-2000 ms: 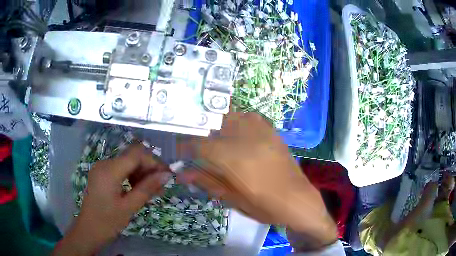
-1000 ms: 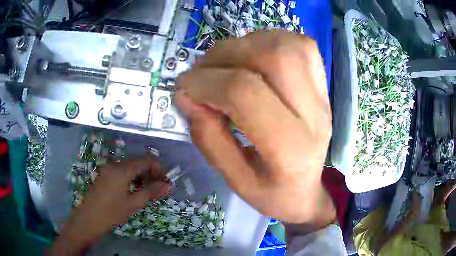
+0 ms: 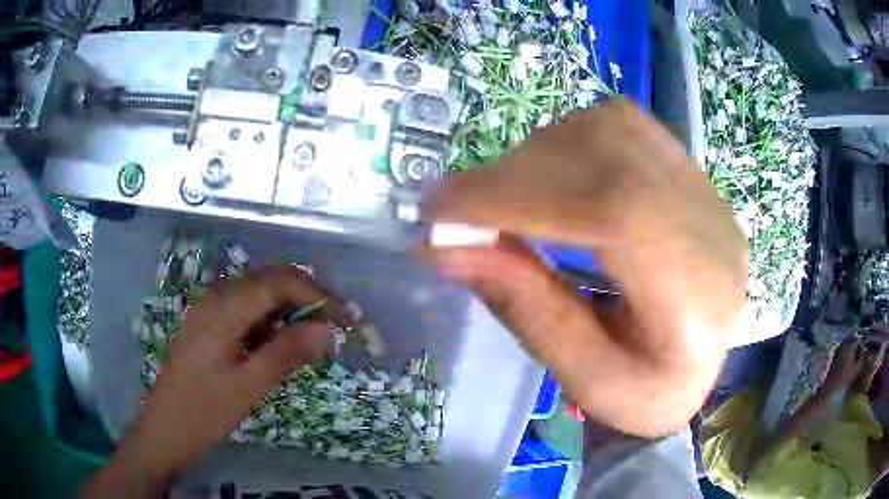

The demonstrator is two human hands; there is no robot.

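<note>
My right hand is at the right front corner of the machine, blurred, with a white block between thumb and fingertips. My left hand is over the parts tub, fingertips pinched on a thin wire lead; a pale block shows by the fingertips. The tub holds many white and green leads. The machine's clamp blocks stand on the pale base plate, with a green spot at the work slot.
A blue bin behind the machine is piled with green leads. A white side tub at right is full of parts. A ribbed rod is left of the blocks. A teal crate edge is at lower left. A person in yellow is at lower right.
My right hand has moved from the work slot toward the right and the body, and a white block now shows in its fingertips. My left hand stays over the tub. The view has shifted slightly.
</note>
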